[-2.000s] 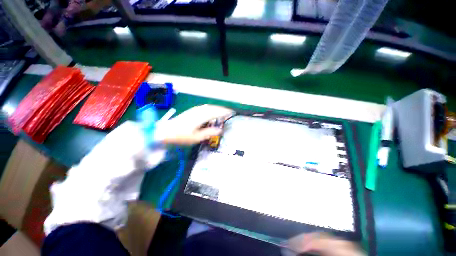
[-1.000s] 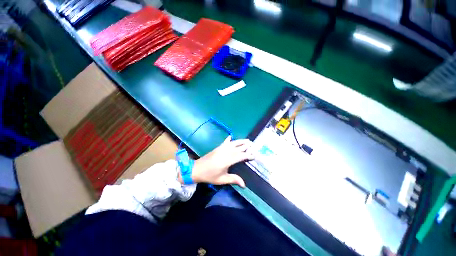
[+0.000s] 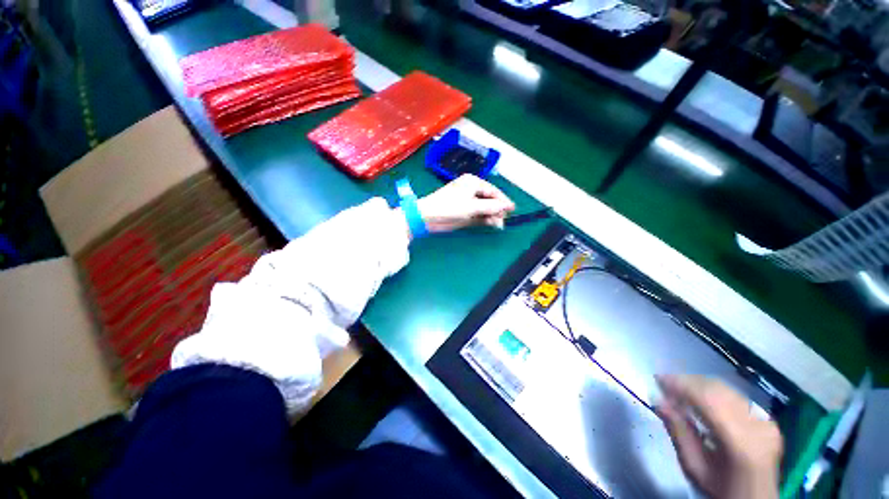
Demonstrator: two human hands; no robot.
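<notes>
The open laptop case [image 3: 556, 409], with a silver-white inner panel and dark edges, lies at the lower right. A yellow tab [image 3: 547, 294] and a thin black cable [image 3: 567, 310] are near its far left corner. My left hand [image 3: 470, 207], with a light blue wrist strap, is beyond that corner, beside the blue tray. Its fingers are closed on a thin dark strip-like item [image 3: 527, 216]. My right hand [image 3: 716, 434] is blurred above the right part of the panel, fingers bent; whether it holds anything is unclear.
Two red pouch stacks [image 3: 283, 78] [image 3: 392, 123] and a blue tray [image 3: 451, 161] of small dark parts lie at the far left. An open carton [image 3: 102, 175] with red pouches stands at left. A green strip [image 3: 814, 450] lies at right. A white perforated sheet [image 3: 838, 244] hangs at right.
My left hand has moved from the case's left edge out towards the blue tray and now holds the dark item. My right hand has come into fuller view above the panel.
</notes>
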